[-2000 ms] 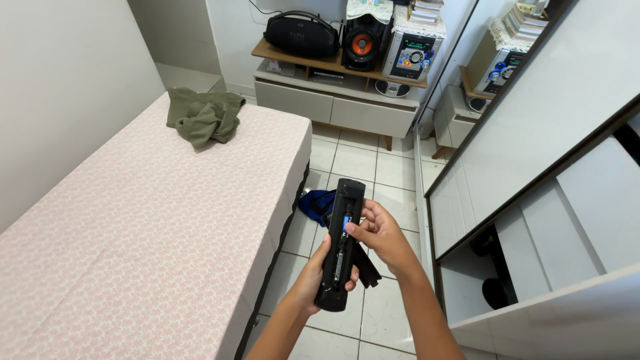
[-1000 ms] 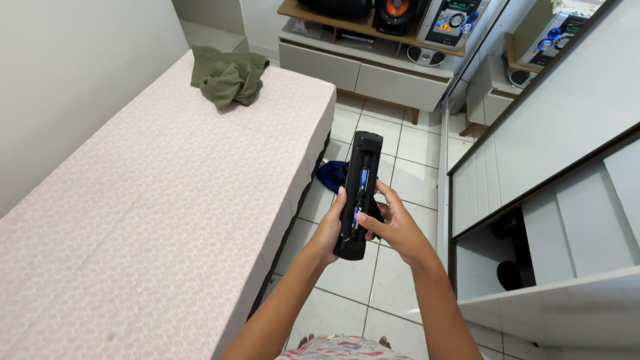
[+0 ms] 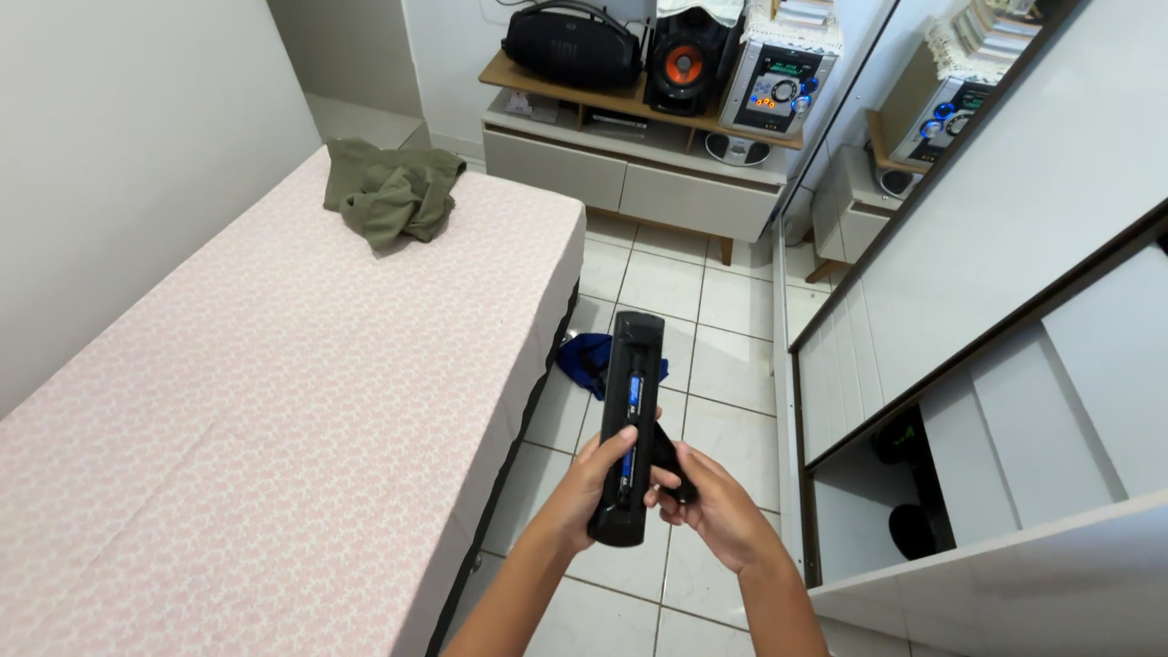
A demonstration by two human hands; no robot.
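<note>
A black remote control (image 3: 646,347) is held upright, its back toward me and its battery slot uncovered. Two blue-and-black batteries (image 3: 634,392) lie in the slot, one above the other. My left hand (image 3: 584,488) grips the lower part of the remote, with the thumb over the slot near the lower battery. To the right, my right hand (image 3: 716,506) pinches a black battery cover (image 3: 673,465), which sits partly behind the remote. Beyond them, a dark blue cloth (image 3: 584,360) lies on the tiled floor.
A bed (image 3: 301,365) with a pink patterned sheet stands at left, bearing a green garment (image 3: 397,193). A sideboard (image 3: 693,196) with speakers and a stereo (image 3: 780,87) is ahead. A wardrobe (image 3: 967,274) with mirror and open lower section lines the right.
My right hand has moved off the battery slot to the right of the remote and now holds the black cover. My left thumb has come over the slot.
</note>
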